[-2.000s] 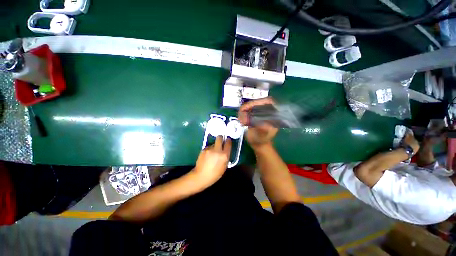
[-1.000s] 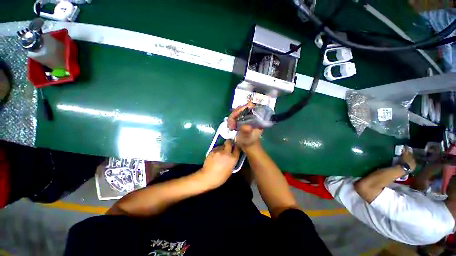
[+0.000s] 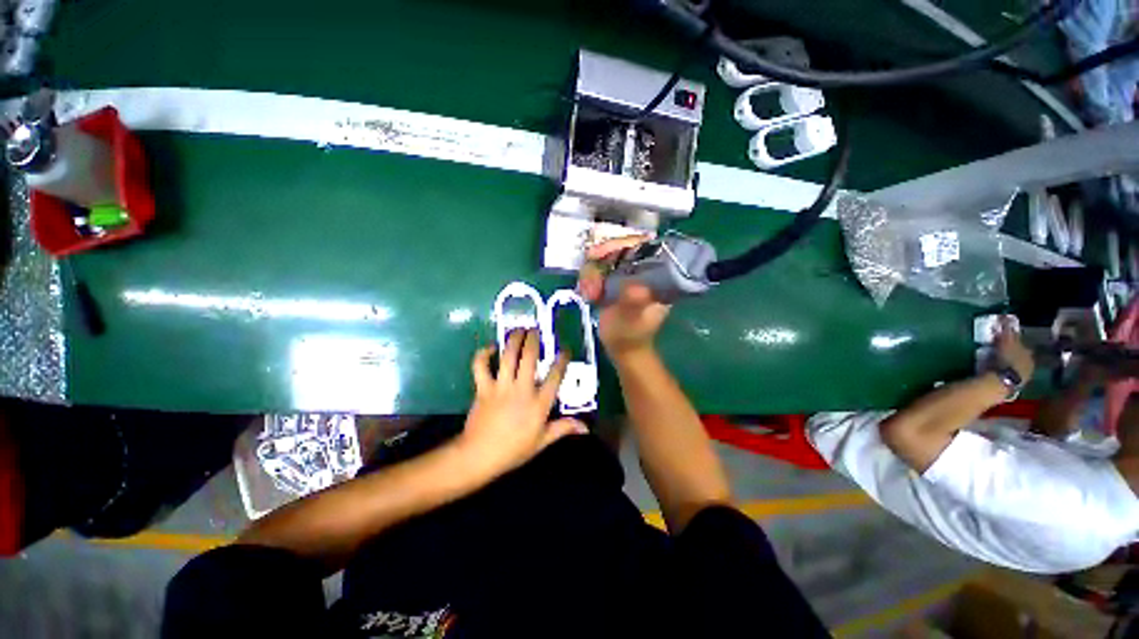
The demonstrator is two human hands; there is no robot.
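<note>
Two white plastic housings lie side by side near the bench's front edge. The right housing (image 3: 577,385) has its solid end toward me and its open loop away from me. My left hand (image 3: 515,397) rests over the left housing (image 3: 518,297), fingers spread on it, covering its near part. My right hand (image 3: 627,300) holds the grey electric screwdriver (image 3: 668,268), lying sideways, its black cable leading right. The bit is hidden by my fingers. The screw feeder (image 3: 631,144) stands just beyond, its pale pick-up plate (image 3: 572,237) behind my right hand.
A red parts tray (image 3: 140,187) holds a bottle and a green object at left. More white housings (image 3: 794,140) lie at the back right. A clear plastic bag (image 3: 956,256) lies near the post. A person in a white sleeve (image 3: 987,468) works at right. Cables hang overhead.
The housings now lie with solid ends toward me; two seconds ago these pointed away. My left hand has opened out over them. The screwdriver has moved off them, slightly right.
</note>
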